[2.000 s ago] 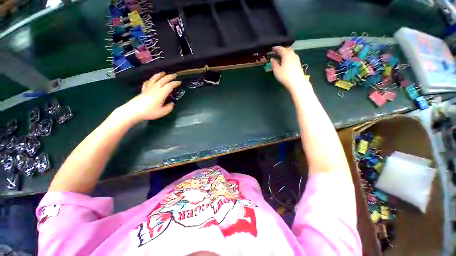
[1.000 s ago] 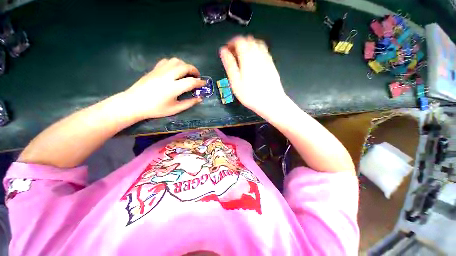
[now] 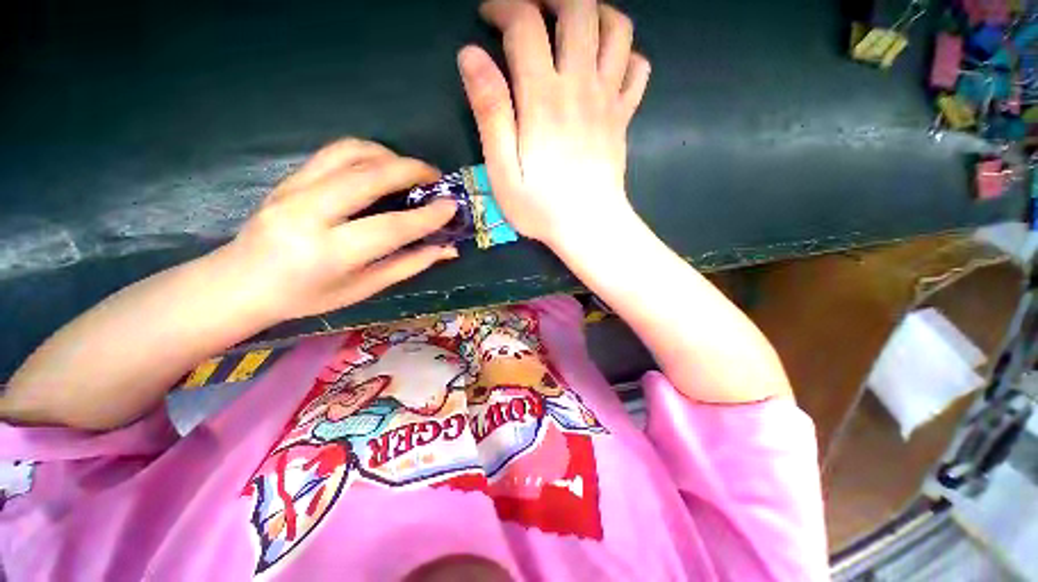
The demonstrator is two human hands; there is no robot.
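Note:
A small dark shiny plastic unit point(image 3: 436, 205) lies on the green mat near its front edge. My left hand point(image 3: 342, 227) holds it between thumb and fingers, covering part of it. A light blue binder clip point(image 3: 493, 207) is at the unit's right side, touching it; whether its jaws are over the unit's edge is hard to tell. My right hand point(image 3: 558, 125) is spread, with its palm heel against the clip's right side. Its fingers are apart and point away from me.
A yellow binder clip point(image 3: 879, 46) lies at the upper right. A loose pile of mixed clips point(image 3: 990, 80) is at the far right edge. Below the bench at right is a brown cardboard box point(image 3: 797, 330) with a white bag point(image 3: 928, 370) inside.
The light blue clip and the dark unit, apart a second ago, now touch. My right palm has come against the clip. The view has shifted, so the tray and other units are out of the picture.

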